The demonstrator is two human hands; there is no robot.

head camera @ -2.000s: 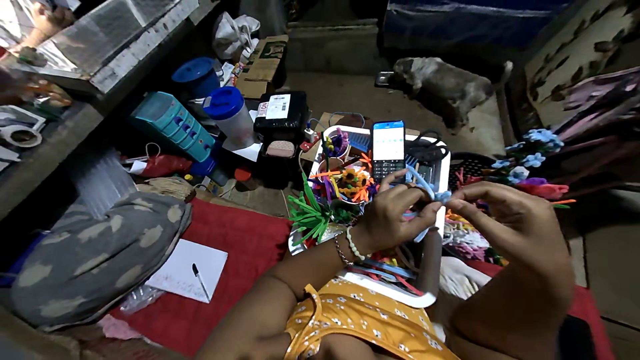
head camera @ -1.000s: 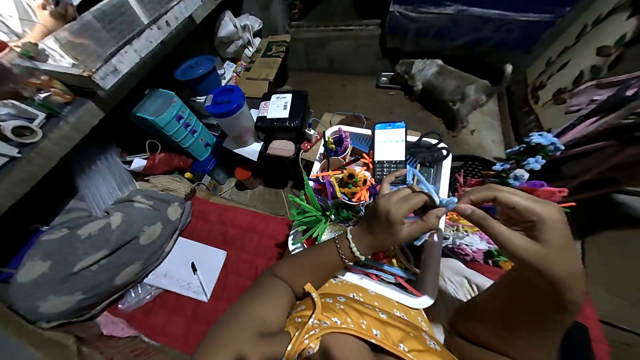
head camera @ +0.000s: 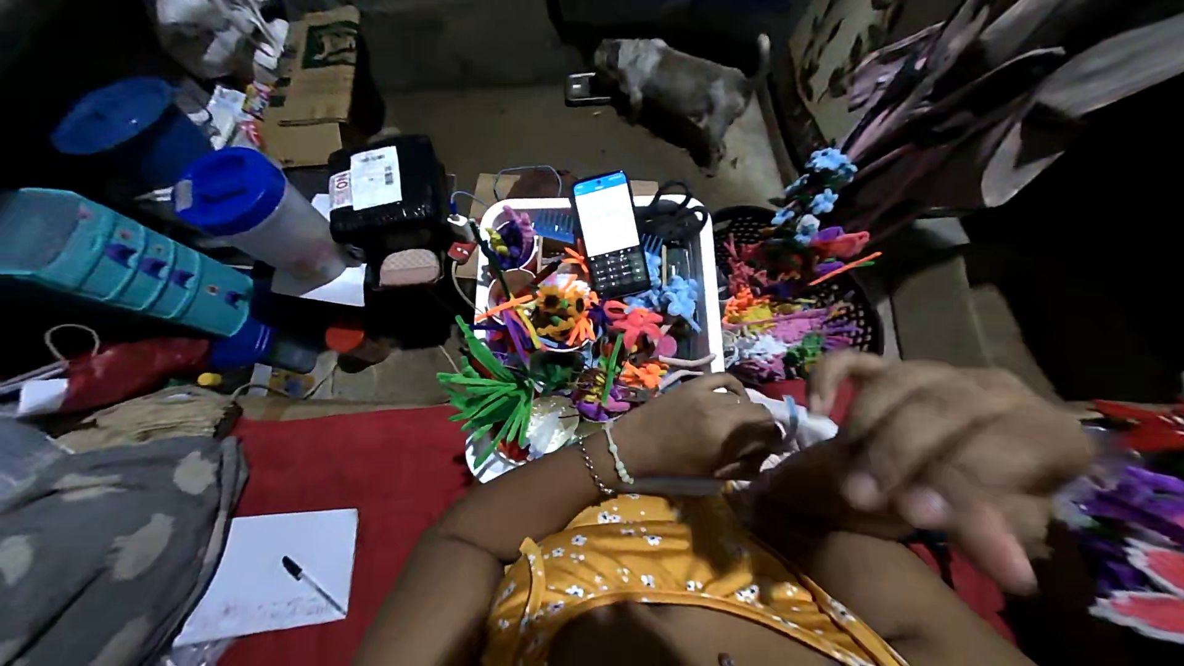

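My left hand (head camera: 708, 430), with two bracelets at the wrist, is low over the near right part of a white tray (head camera: 715, 314); its fingers are curled, and what they hold is hidden. A bit of light blue pipe cleaner (head camera: 791, 414) shows between the hands. My right hand (head camera: 953, 453) is blurred, raised to the right, its fingers bent and partly spread. The tray holds cups of pipe-cleaner flowers, a green pipe-cleaner plant (head camera: 490, 384), light blue flowers (head camera: 680, 298) and a phone (head camera: 609, 231) with its screen lit.
A dark basket (head camera: 865, 314) of colourful pipe cleaners stands right of the tray. White paper with a pen (head camera: 310, 585) lies on red cloth (head camera: 351, 462). Left are a blue-lidded container (head camera: 259, 217), teal drawers (head camera: 120, 268) and a black package (head camera: 388, 199). A dog (head camera: 680, 88) stands beyond.
Both hands were together working light blue pipe cleaner above the tray; they are now lower, nearer my body, and the right hand has come away to the right. The view has shifted.
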